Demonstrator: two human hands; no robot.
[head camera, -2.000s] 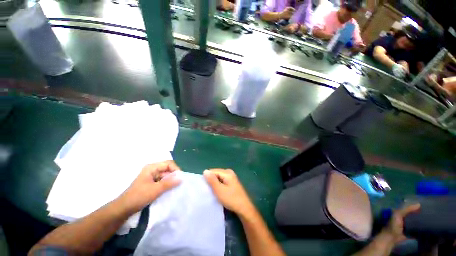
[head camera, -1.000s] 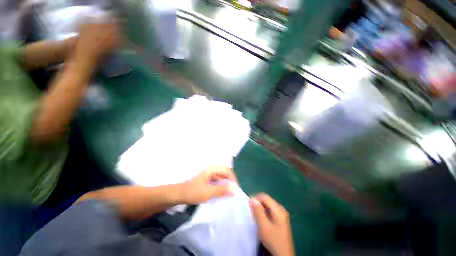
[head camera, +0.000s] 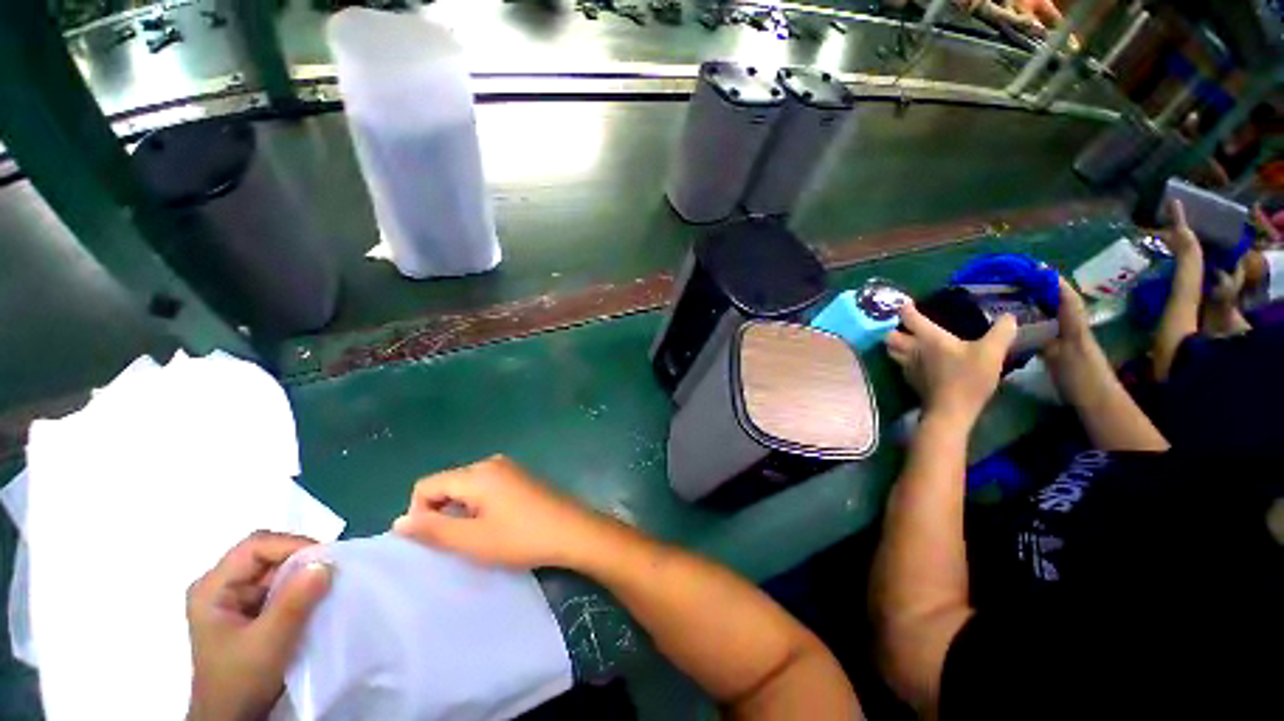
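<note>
A thin white protective bag (head camera: 430, 634) lies in front of me at the bottom of the view, its lower end near the picture's edge. My left hand (head camera: 261, 613) pinches its upper left corner between thumb and fingers. My right hand (head camera: 472, 514) grips its upper edge. Whether anything is inside the bag I cannot tell. A stack of white bags (head camera: 155, 521) lies fanned on the bench at the left. A bagged speaker (head camera: 423, 169) stands upright on the belt.
Two larger speakers, one wood-topped (head camera: 806, 390) and one black-topped (head camera: 760, 265), stand right of centre beside a light-blue bottle (head camera: 856, 317). A neighbour (head camera: 1112, 563) at right holds a dark unit and a blue cloth (head camera: 1007, 275). Grey speakers (head camera: 721, 141) stand on the belt (head camera: 577, 176).
The view swung left, then back right. Both hands still hold the bag by its upper edge, and my hands are now farther apart. The neighbour at right is more in view.
</note>
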